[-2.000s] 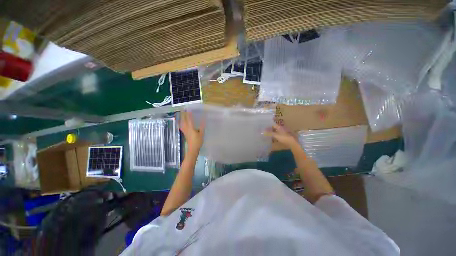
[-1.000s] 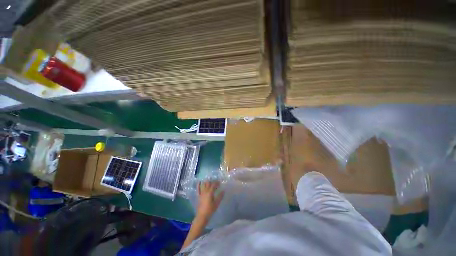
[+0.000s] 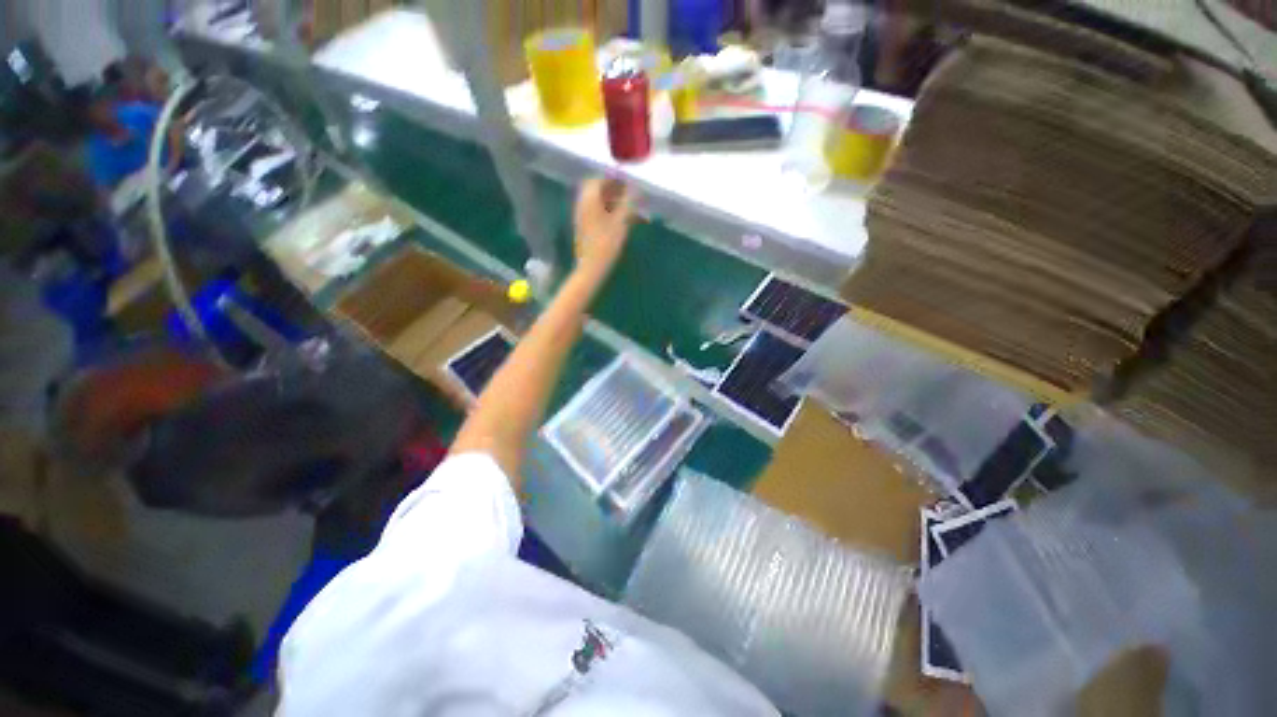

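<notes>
My left hand point(image 3: 605, 224) reaches up to the front edge of the white shelf, just below a red drink can point(image 3: 627, 112). Its fingers look apart and I see nothing held. A tan blurred shape at the bottom right edge, by the cloudy plastic bags point(image 3: 1078, 588), may be my right hand; it is too cut off to tell. An empty ribbed air-column bag point(image 3: 770, 588) lies in front of me. Bagged panels point(image 3: 623, 420) lie to its upper left. Bare dark solar panels point(image 3: 763, 378) lie behind, with white cables.
The white shelf point(image 3: 728, 210) holds yellow tape rolls point(image 3: 563, 77), a dark flat object and a clear bottle. Flattened cartons point(image 3: 1022, 210) are stacked at the upper right. A small open carton point(image 3: 420, 315) and another panel are at left. Cardboard point(image 3: 840, 483) covers part of the green bench.
The view has swung left and up. My left hand has left the plastic bag and moved up to the shelf. More dark panels now show at right among the bags.
</notes>
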